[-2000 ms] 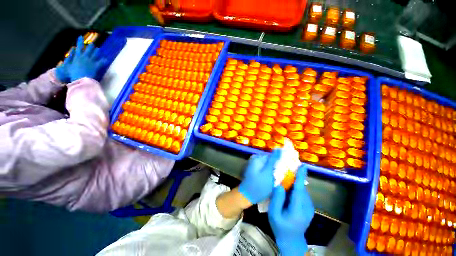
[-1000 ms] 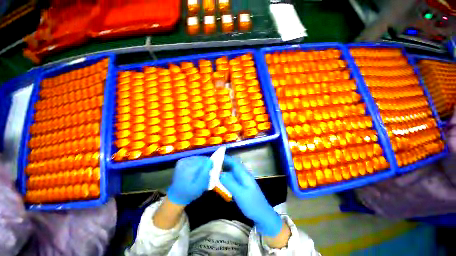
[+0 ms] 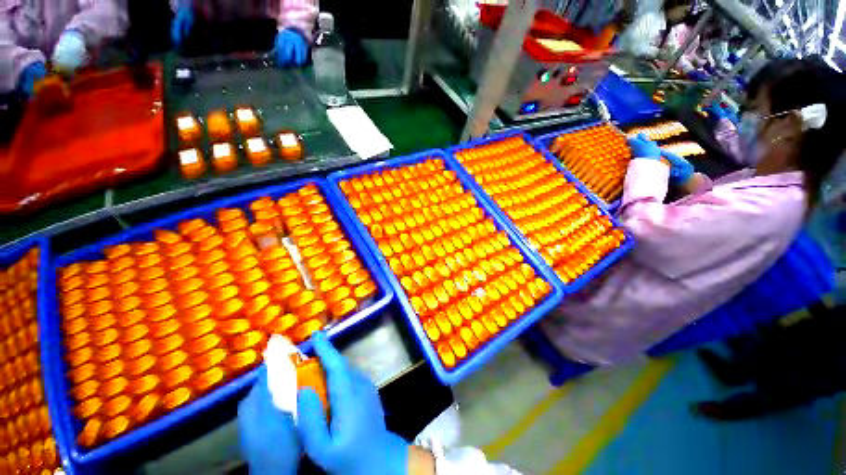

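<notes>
My left hand [image 3: 266,429], in a light blue glove, is closed on a white wiping cloth [image 3: 282,375] at the bottom centre. My right hand [image 3: 351,413], gloved alike, holds a glossy orange piece [image 3: 312,382] against the cloth, with the thumb and fingers around it. The lower part of the piece is hidden by my fingers. Both hands are over the near edge of a blue tray [image 3: 365,320] packed with rows of orange pieces, with a narrow gap between rows near its right side.
More filled blue trays [image 3: 452,374] stand to the right and left. Beyond are labelled orange blocks [image 3: 223,156], a white sheet [image 3: 360,132], a clear bottle [image 3: 329,61] and a red-orange tray [image 3: 88,139]. A person in pink [image 3: 710,250] works at right; others stand across the bench.
The view has swung to the right, bringing the seated person and clear bottle into sight. My hands still hold the cloth and piece together; more of the piece's orange side now shows.
</notes>
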